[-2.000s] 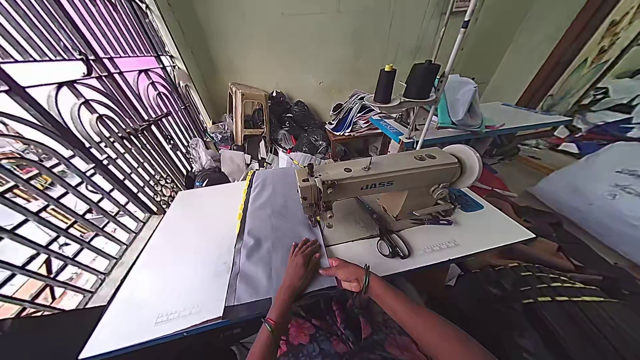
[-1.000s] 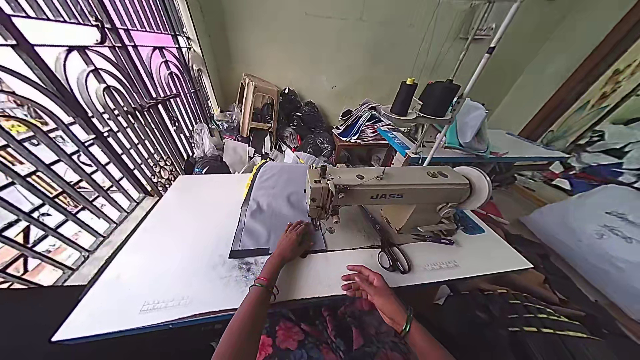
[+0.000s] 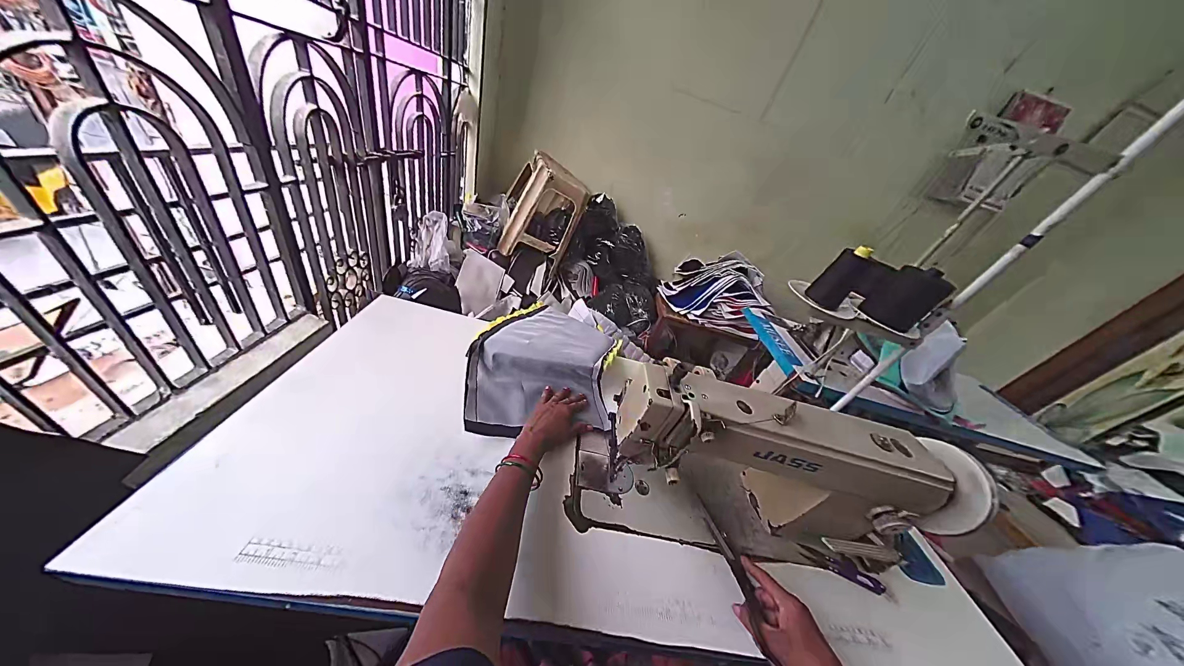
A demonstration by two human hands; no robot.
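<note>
My left hand (image 3: pixel 555 421) rests with its palm down and fingers spread on a grey fabric piece (image 3: pixel 532 365) with dark edging and yellow trim. The fabric lies left of the needle area of a beige sewing machine (image 3: pixel 786 444). My right hand (image 3: pixel 786 615), at the table's front edge, grips the dark handles of a pair of scissors (image 3: pixel 735 555), whose blades point toward the machine's bed. Small thread snips (image 3: pixel 856 573) lie under the machine's right end.
The white sewing table (image 3: pixel 370 444) extends left to a metal grille (image 3: pixel 268 185). Behind it are a plastic stool (image 3: pixel 546 203), black bags (image 3: pixel 615 259) and stacked cloth pieces (image 3: pixel 717 287). Black thread cones (image 3: pixel 879 287) stand on a holder at right. A white sack (image 3: pixel 1101 592) lies lower right.
The fabric has moved away from me, off the needle area, with my left hand on it. My right hand, which was open, has taken hold of the scissors. The view has swung left.
</note>
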